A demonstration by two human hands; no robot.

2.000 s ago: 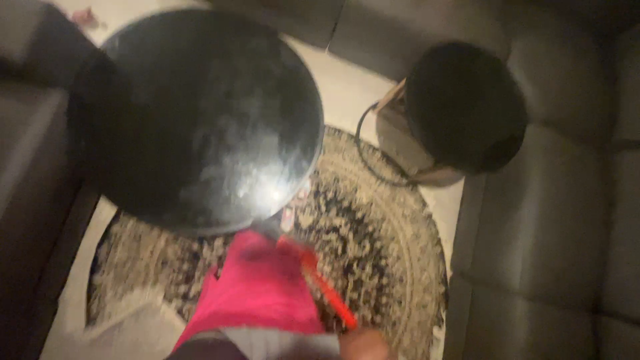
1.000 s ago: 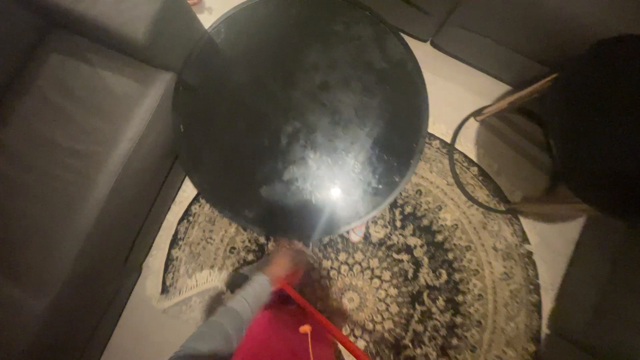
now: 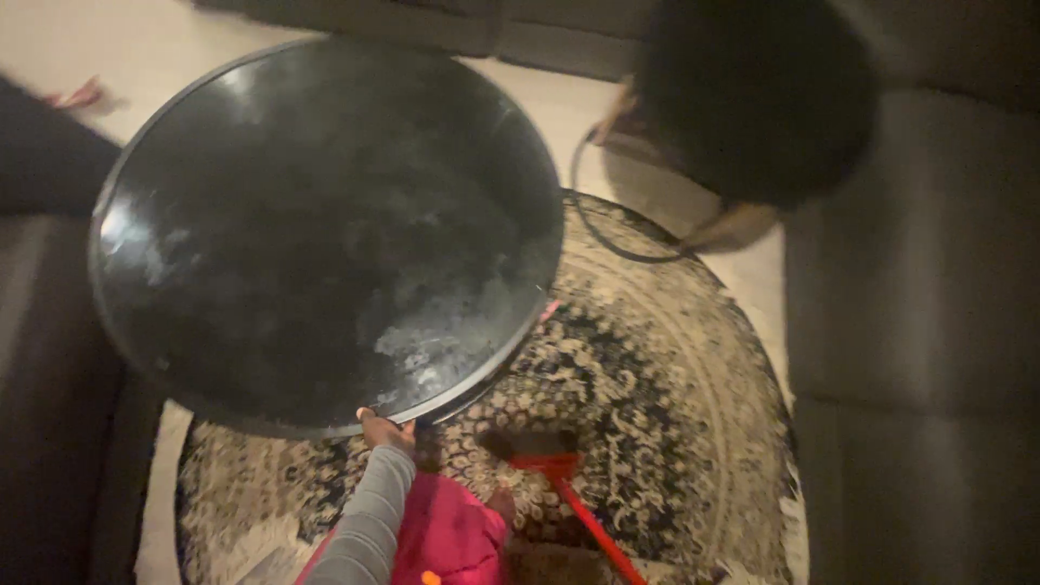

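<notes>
My left hand [image 3: 387,431], in a grey sleeve, grips the near rim of a round black table [image 3: 325,236], thumb on top and fingers under the edge. To its right, a red broom [image 3: 597,528] with dark bristles rests its head on the patterned round rug [image 3: 674,390]. The broom's handle runs out of the bottom of the view. My right hand is not in view. Pink clothing [image 3: 455,528] and part of a bare foot [image 3: 502,502] show below the table.
A smaller round black table [image 3: 747,97] with wooden legs and a dark ring stands at the upper right. Dark sofas line the right [image 3: 910,325] and left [image 3: 49,366] sides. A small reddish item [image 3: 81,96] lies on the pale floor at the upper left.
The left hand has taken hold of the table rim, and the table now sits farther left over the rug. The broom head now shows on the rug, right of the hand.
</notes>
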